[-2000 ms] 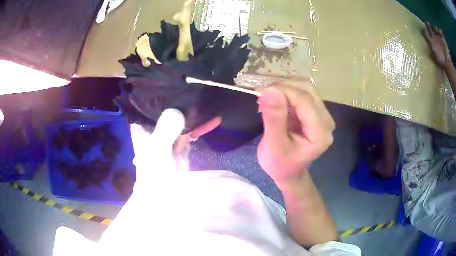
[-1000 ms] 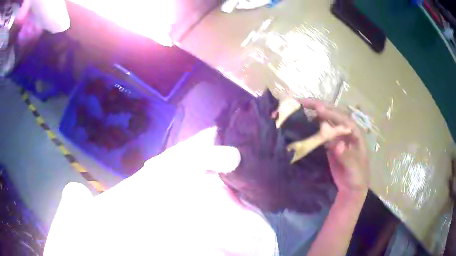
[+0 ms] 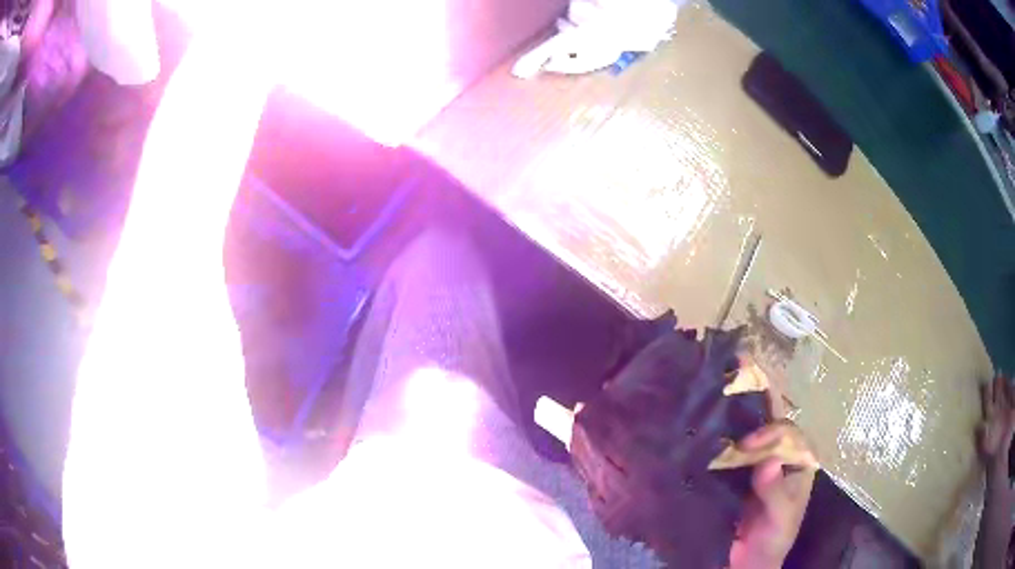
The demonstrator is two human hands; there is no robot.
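Note:
The black spiky piece (image 3: pixel 668 445) is held over my lap at the table's front edge. Two tan prongs (image 3: pixel 768 450) stick out on its right side. My right hand (image 3: pixel 779 483) is bare and grips the piece by a prong; its fingers are partly hidden. A short white stub (image 3: pixel 554 422) shows at the piece's left edge; I cannot tell what it is. My left sleeve reaches up to the upper left, washed out by glare, and the left hand cannot be made out. A small white dish (image 3: pixel 791 319) with thin sticks lies on the table.
The film-covered table (image 3: pixel 890 300) curves across the right. A black phone (image 3: pixel 798 115) and crumpled white gloves (image 3: pixel 607 39) lie on it. The green belt (image 3: pixel 890 111) runs behind. Blue crates (image 3: pixel 301 322) stand at left under the glare. Another person's hand (image 3: pixel 996 417) is at the right edge.
My left hand has let go of the black piece, and the arm has swung to the upper left. My right hand and the piece have shifted down and right in view. The view has turned left.

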